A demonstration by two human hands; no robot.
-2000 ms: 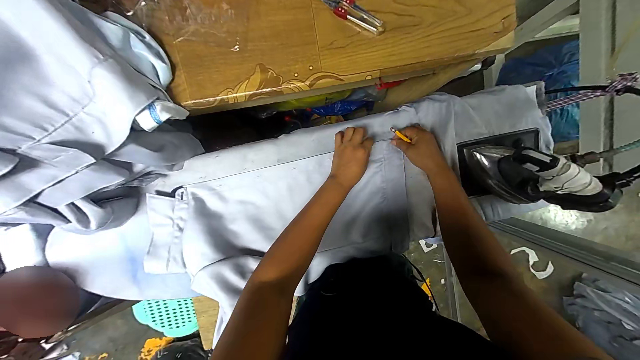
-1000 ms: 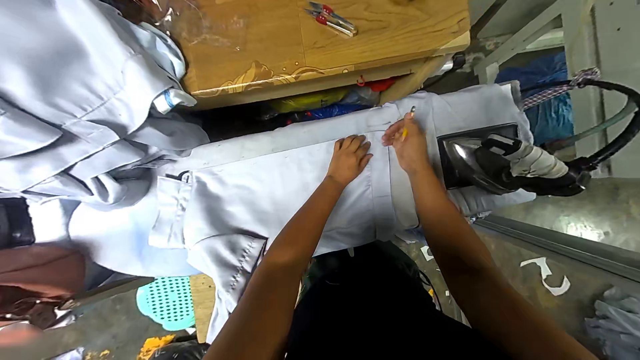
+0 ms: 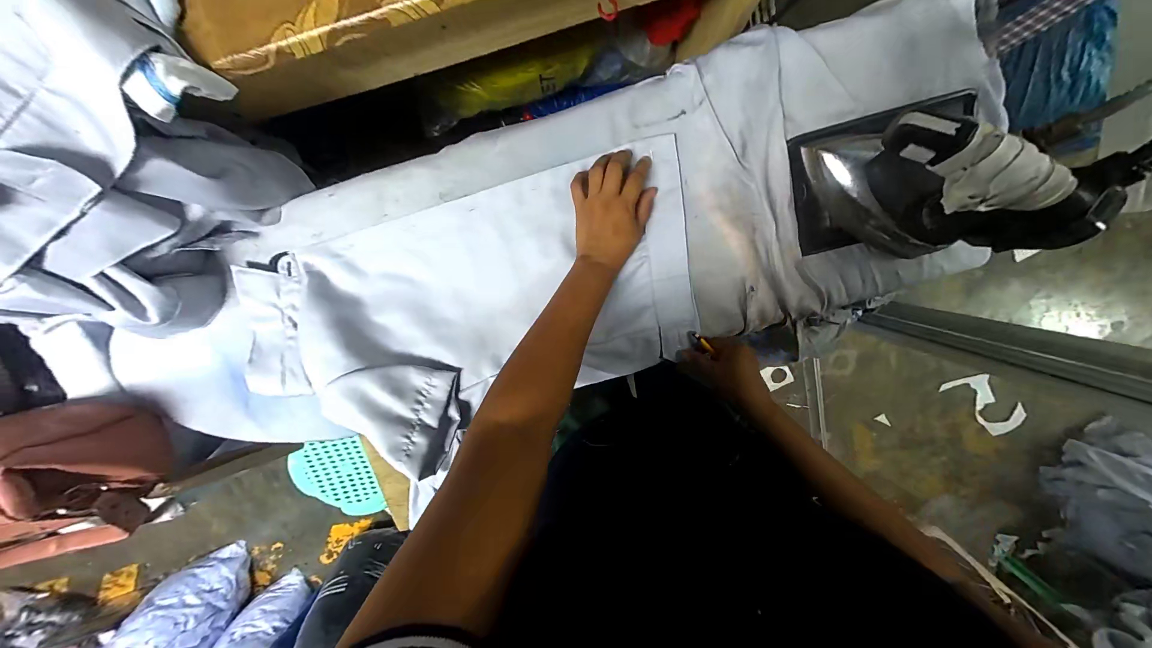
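A light grey garment (image 3: pixel 432 270) lies flat along a cloth-covered ironing board (image 3: pixel 405 184), its straight hem edge near the board's middle. My left hand (image 3: pixel 615 207) rests palm down on the garment close to the hem, with the fingers slightly spread. At the lower corner of the hem, by the board's near edge, my right hand (image 3: pixel 727 367) holds a yellow pencil (image 3: pixel 706 344); the fingers are partly in shadow. To the right, an iron (image 3: pixel 900 184) with a cloth-wrapped handle sits on a dark rest plate (image 3: pixel 796 202).
A wooden table (image 3: pixel 360 67) runs along the board's far side. Grey garments (image 3: pixel 90 180) are heaped at the left. Brown fabric (image 3: pixel 81 459) and a turquoise perforated plastic piece (image 3: pixel 339 474) lie lower left. A metal rail (image 3: pixel 1017 346) and fabric scraps (image 3: pixel 990 405) are at the right.
My right hand has moved with the pencil from the far part of the hem to its near corner. My left hand remains on the garment. The view has shifted.
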